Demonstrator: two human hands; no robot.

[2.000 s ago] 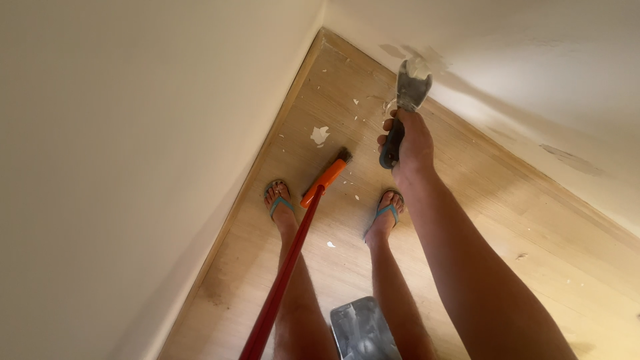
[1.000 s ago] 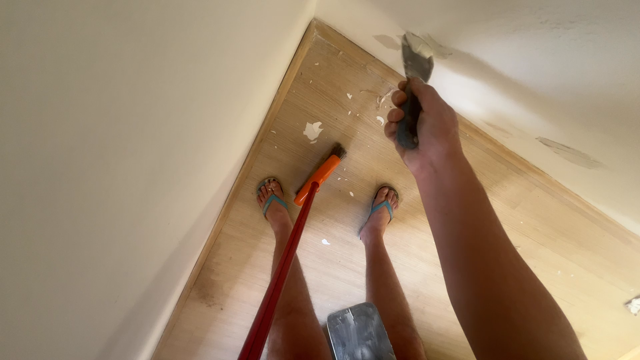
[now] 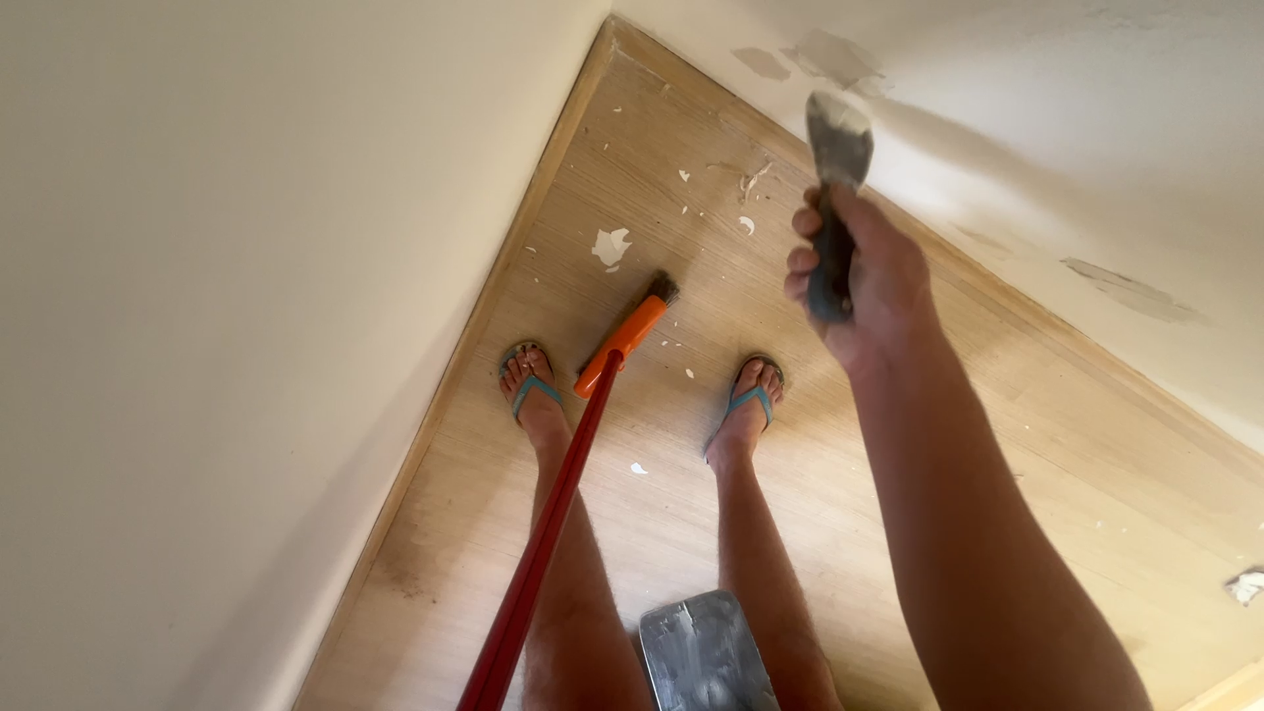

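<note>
My right hand [image 3: 874, 276] is closed around the dark handle of a putty knife [image 3: 839, 148], its blade pointing up and smeared with pale filler. The blade is near a grey filler patch [image 3: 834, 57] on the right wall, just above the baseboard; whether it touches the wall I cannot tell. A flat metal plate [image 3: 706, 652] smeared with filler shows at the bottom edge, between my legs; what supports it is hidden. My left hand is out of frame. An orange broom head [image 3: 632, 336] with dark bristles rests on the floor, its red handle [image 3: 543, 538] running down past my left leg.
Walls meet at a corner at the top, with a wooden baseboard [image 3: 484, 286] along them. Paint flakes [image 3: 611, 247] lie scattered on the wood floor. My feet in flip-flops [image 3: 748, 400] stand either side of the broom. Another patch [image 3: 1131, 288] marks the right wall.
My right hand has turned the putty knife and drawn it down a little from the filler patch, which shows more fully. The broom and my feet have stayed in place.
</note>
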